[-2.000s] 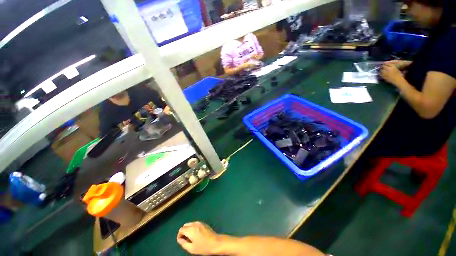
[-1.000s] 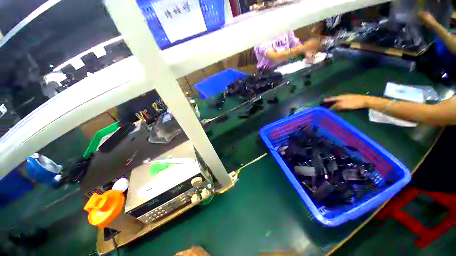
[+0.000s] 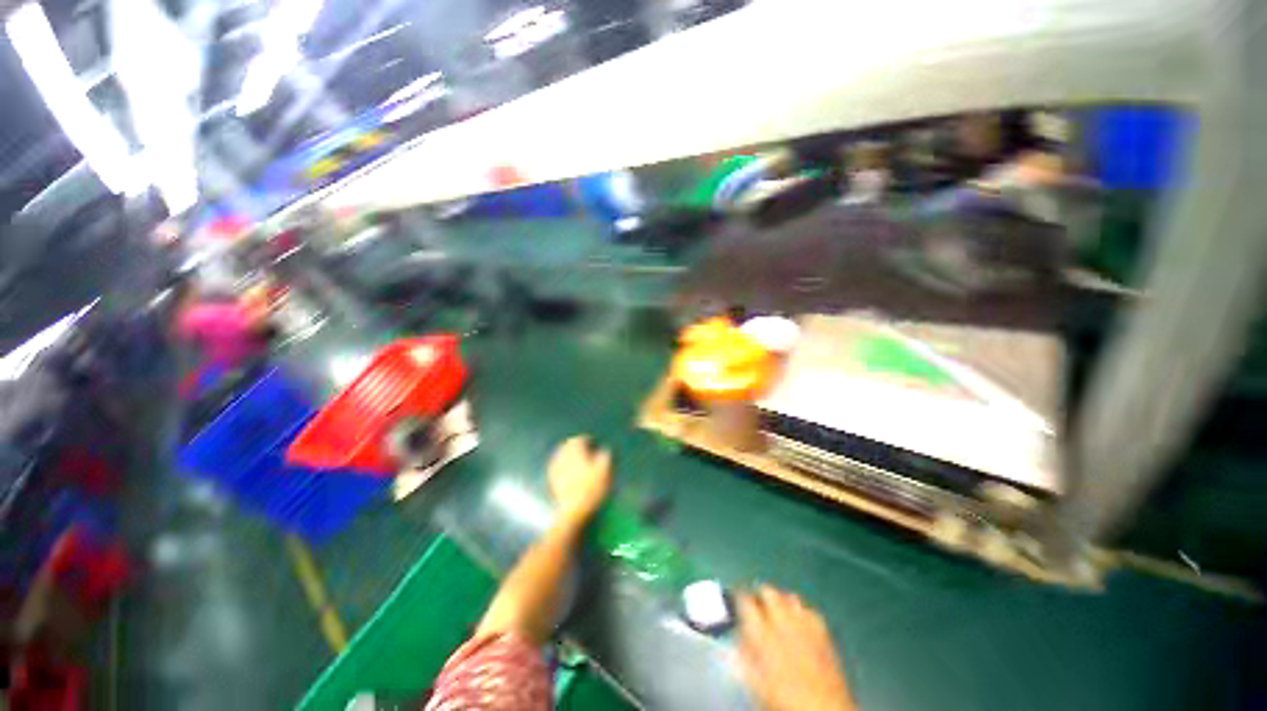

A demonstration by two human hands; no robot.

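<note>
The view is strongly blurred. My left hand [image 3: 578,475] is over the green bench, its arm stretched forward; a small dark spot shows at its fingertips, and I cannot tell if it holds anything. My right hand [image 3: 789,647] is palm down near the bottom, fingers extended, just right of a small white-faced block [image 3: 706,606]. Green tape or film [image 3: 639,550] lies between the hands. The wide pale-topped tester [image 3: 903,403] stands beyond my right hand, with an orange-lidded cup [image 3: 725,364] at its left end.
A red basket [image 3: 375,414] and a small round dark thing, perhaps a fan [image 3: 413,442], are at the left, above a blue basket [image 3: 257,458]. A white shelf post [image 3: 1174,278] stands at the right. A person in pink [image 3: 222,327] is far left.
The view has swung left, so the tester and cup appear farther right and the basket of adapters is out of view. Both my hands now show; the red basket has come into view.
</note>
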